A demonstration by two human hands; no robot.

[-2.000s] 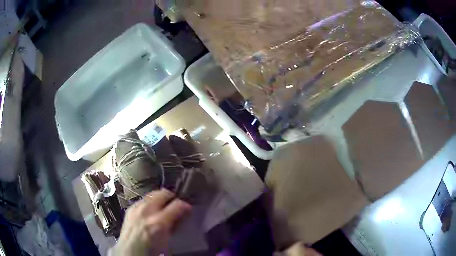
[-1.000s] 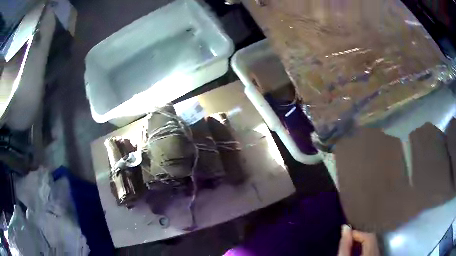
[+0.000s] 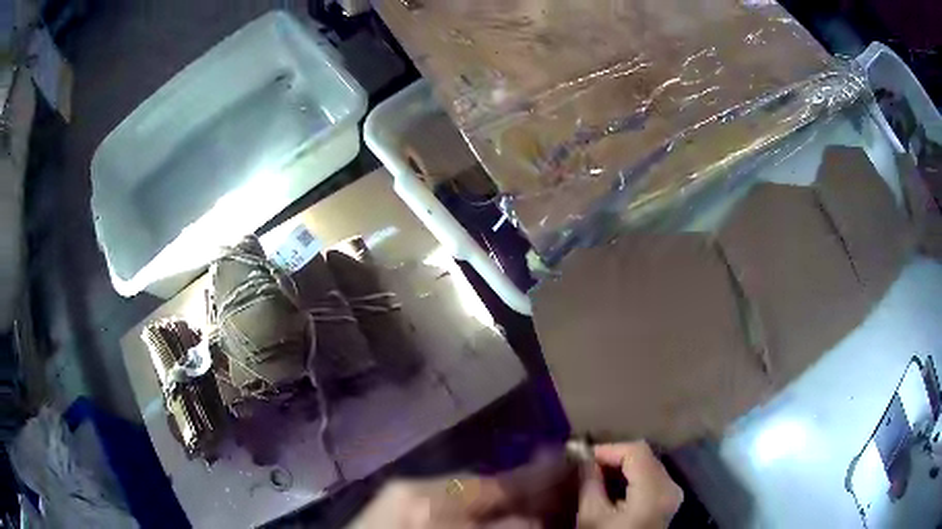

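Note:
Brown cloth pieces (image 3: 646,331) with angled corners lie in a joined row over the white table at right. My right hand (image 3: 632,488) is at the near edge of the nearest piece, thumb and finger pinched at its lower left corner; a small pale spot at the fingertips is too small to name. My left hand (image 3: 439,503) is blurred at the bottom edge, just left of the right hand; its fingers and anything in them cannot be made out. Tied brown bundles (image 3: 258,320) lie on the cardboard sheet (image 3: 444,387), with a white label (image 3: 297,246) beside them.
An empty white tub (image 3: 227,155) stands behind the cardboard. Another white tub (image 3: 444,222) stands between cardboard and table. A film-covered brown board (image 3: 630,93) lies at the back. A shiny metal plate (image 3: 890,444) is set in the table at right. Blue and pale material lies lower left.
The view swung right, then back left. My left hand has left the bundles, dropped out of view, and come back near the right hand. A pale cord now trails from the bundles over the cardboard.

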